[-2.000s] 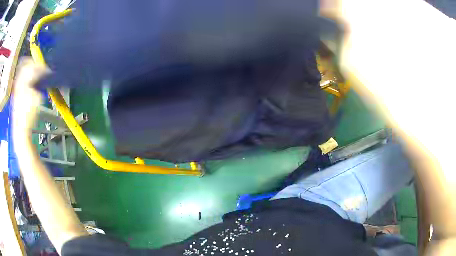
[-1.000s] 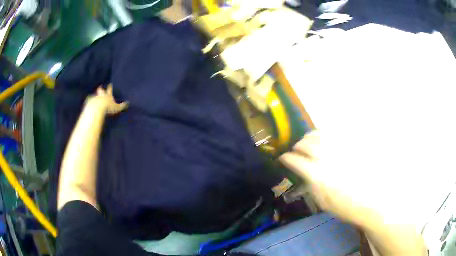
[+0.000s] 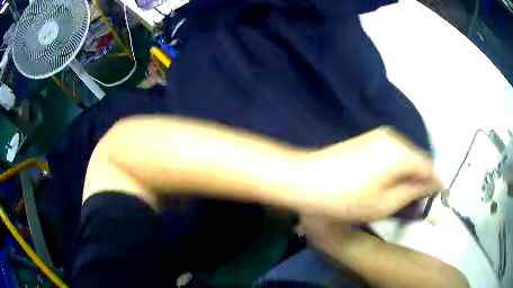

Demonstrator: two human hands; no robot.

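Observation:
The navy garment (image 3: 264, 73) is spread over the white table and hangs down at the left. My left arm reaches across it to the right. My left hand (image 3: 388, 177) is blurred, its fingers curled on a dark fold of the garment near the needle area. My right hand (image 3: 323, 230) is mostly hidden under my left forearm; its fingers cannot be made out. Its forearm comes in from the lower right.
The white machine table (image 3: 450, 84) curves along the right, with metal machine fittings (image 3: 489, 185) at its right part. A fan (image 3: 49, 34) stands at the upper left. A yellow frame (image 3: 28, 247) is at the lower left, over green floor.
The garment has moved from the left up onto the table. My left hand has swung from the garment's left side across to the right. My right hand has gone beneath my left forearm.

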